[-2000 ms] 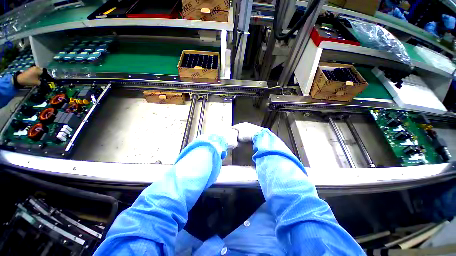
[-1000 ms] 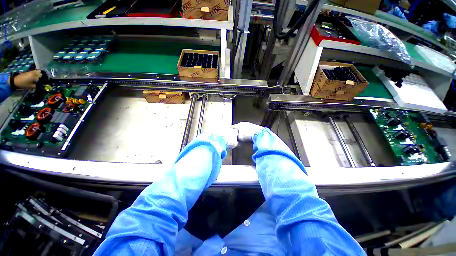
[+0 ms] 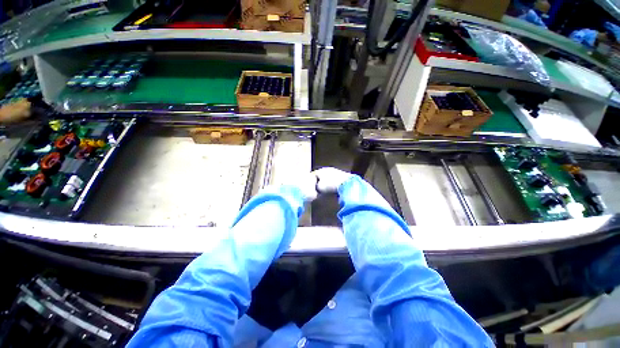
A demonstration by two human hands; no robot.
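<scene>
My left hand (image 3: 301,185) and my right hand (image 3: 331,179), in white gloves, meet over the gap in the middle of the conveyor line (image 3: 170,180). The fingers are small and blurred; nothing shows in them. At the far left a green circuit board with orange-red ring coils (image 3: 42,165) lies in a dark carrier frame with a silver side bar (image 3: 102,168). At the right another green circuit board (image 3: 548,185) lies on the line. Neither hand touches a board.
Brown boxes of black parts stand on the left shelf (image 3: 264,91) and right shelf (image 3: 451,110). Another person's hand (image 3: 15,111) is at the left edge. A black bin with frames (image 3: 71,312) stands below left. The conveyor's white front edge (image 3: 163,234) runs before me.
The other person's hand has moved left, away from the left board. The whole view has shifted slightly, and the left board shows a little further left. My hands stay together.
</scene>
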